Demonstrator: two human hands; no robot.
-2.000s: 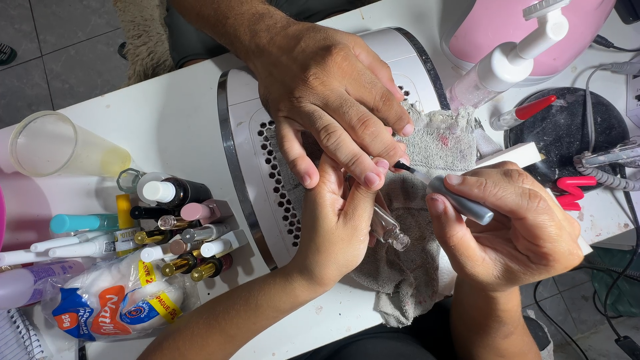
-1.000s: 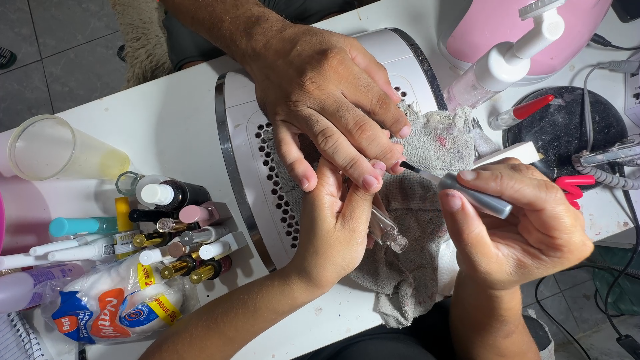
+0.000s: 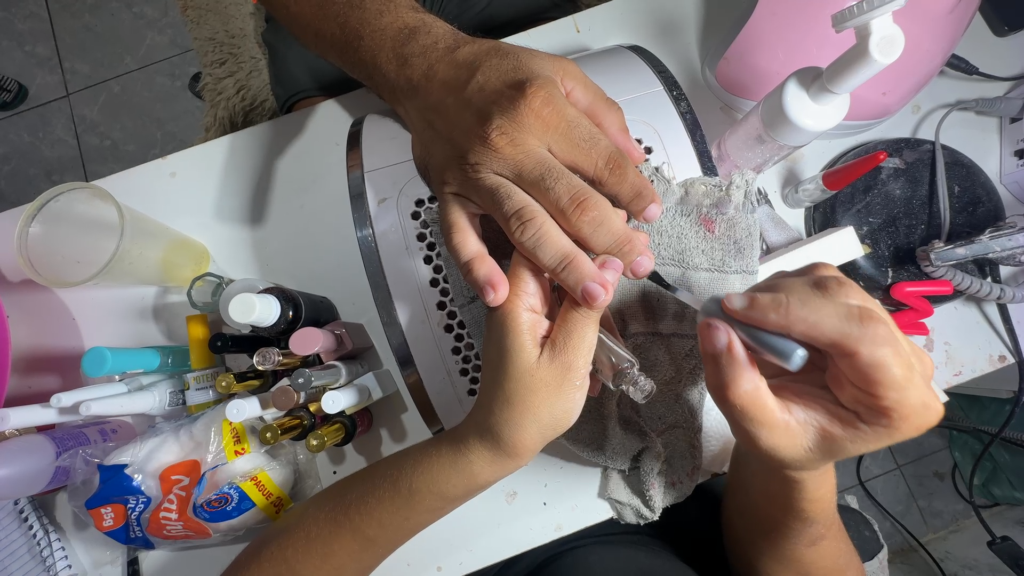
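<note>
Between thumb and fingers, my left hand (image 3: 544, 368) holds a fingertip of another person's hand (image 3: 536, 152), which lies palm down. An uncapped clear glass bottle (image 3: 620, 368) juts out from under my left hand, partly hidden by it. My right hand (image 3: 824, 368) pinches the grey handle of a nail polish brush (image 3: 756, 332); its dark bristle tip is beside a fingernail of that person. A grey towel (image 3: 688, 304) is spread below the hands, over a white nail dust collector (image 3: 408, 256) with a grille of hexagonal holes.
Several nail polish bottles (image 3: 328, 376), a plastic cup (image 3: 112, 236) and a bag of cotton balls (image 3: 200, 488) stand or lie at left. At right are a pump bottle (image 3: 788, 120), a white block (image 3: 816, 250), a black round pad (image 3: 904, 200), a red-capped tube (image 3: 836, 178) and cables.
The other person's hand and my left hand keep nearly the same pose. My right hand has shifted slightly, with the brush tip staying close to the person's fingertip.
</note>
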